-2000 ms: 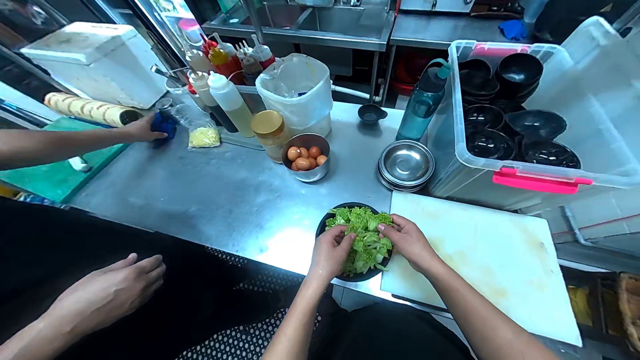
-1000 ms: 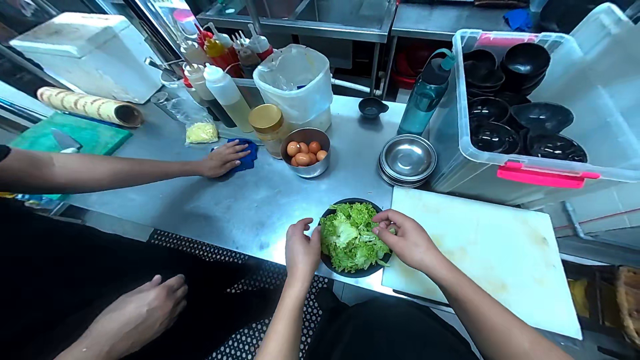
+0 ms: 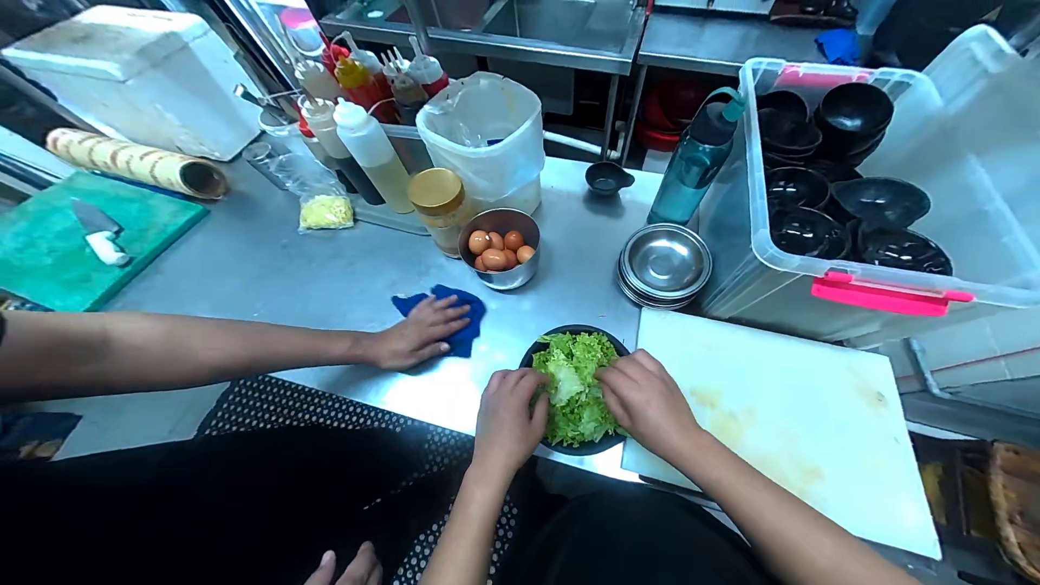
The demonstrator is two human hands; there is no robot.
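Observation:
A black bowl [image 3: 587,448] full of cut green lettuce [image 3: 575,388] stands at the steel counter's front edge, beside the white cutting board. My left hand [image 3: 512,414] touches the lettuce at the bowl's left rim. From the other side my right hand [image 3: 646,398] reaches in, its fingertips on the leaves. Both hands have curled fingers, and whether they pinch any leaf is hidden. Behind the bowl is a steel bowl [image 3: 505,280] of brown eggs [image 3: 494,258]. To the left, a co-worker's hand [image 3: 422,333] presses a blue cloth [image 3: 463,325] on the counter.
A white cutting board [image 3: 796,431] lies at right, below a clear bin [image 3: 812,305] of black bowls. Stacked steel dishes [image 3: 666,264], a teal bottle [image 3: 691,175], a jar [image 3: 441,207] and squeeze bottles [image 3: 374,154] stand behind. A knife [image 3: 101,231] rests on the green board [image 3: 49,244] at far left.
The co-worker's hand and the blue cloth have moved right along the counter, from near the bag to in front of the eggs. My hands have stayed around the lettuce, shifting slightly.

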